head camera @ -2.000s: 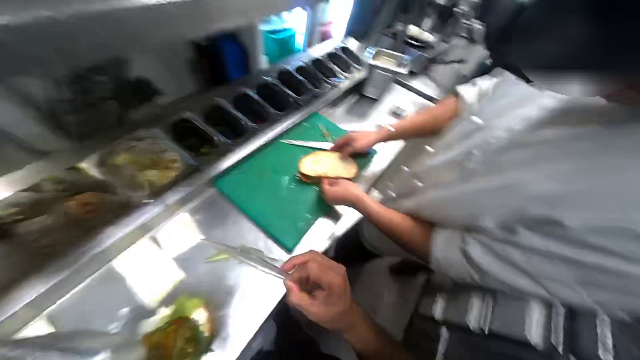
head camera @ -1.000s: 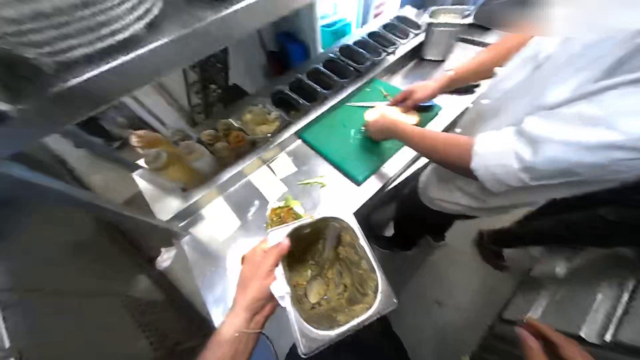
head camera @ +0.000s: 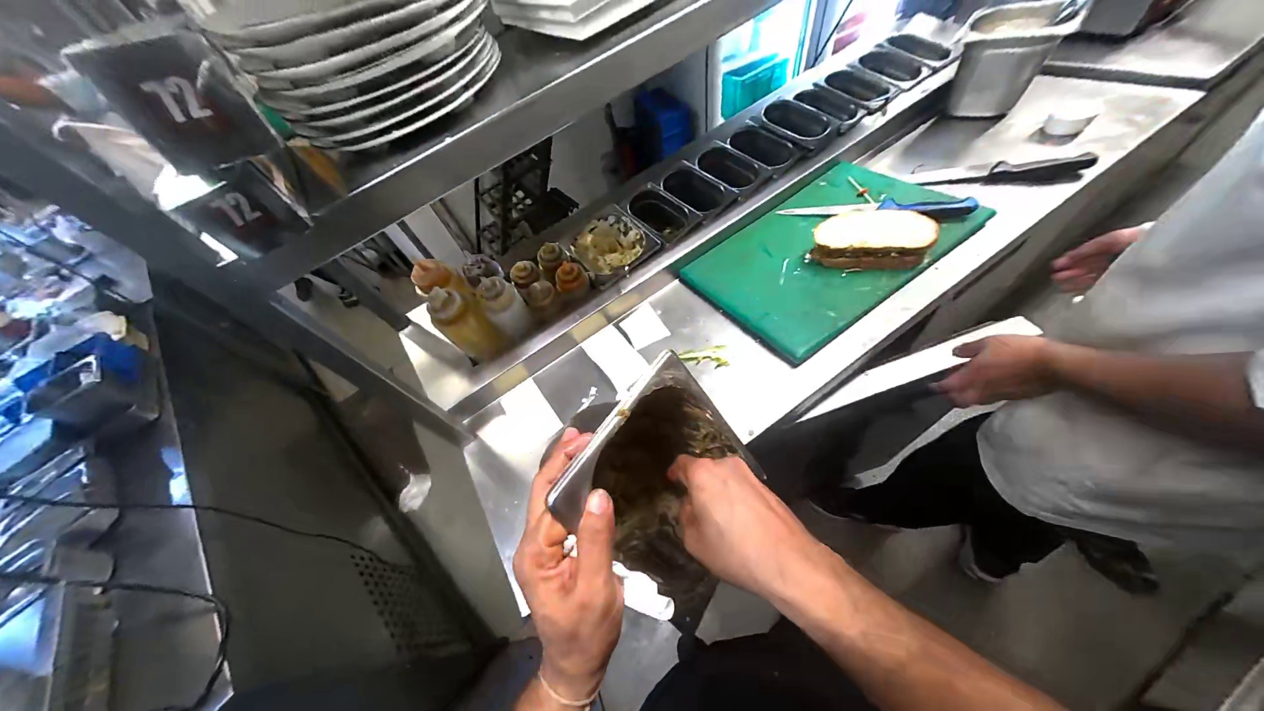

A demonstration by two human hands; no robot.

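My left hand grips the left rim of a steel food pan, thumb at its near side. The pan is tilted, with dark greenish-brown food inside. My right hand reaches into the pan; its fingertips are hidden inside, so whether they grip food cannot be told. Beyond the pan, bits of green leaf lie on the steel counter. To the right, a sandwich sits on a green cutting board, beside a blue-handled knife.
A co-worker's hands are at the right, near the counter edge. Squeeze bottles and a row of small steel containers line the back. Stacked plates stand on the overhead shelf. A black-handled knife lies beyond the board.
My right hand has come into the pan, which is now more tilted. The co-worker's hands have left the sandwich. Two seconds ago a hand of mine held a knife-like utensil, no longer seen there.
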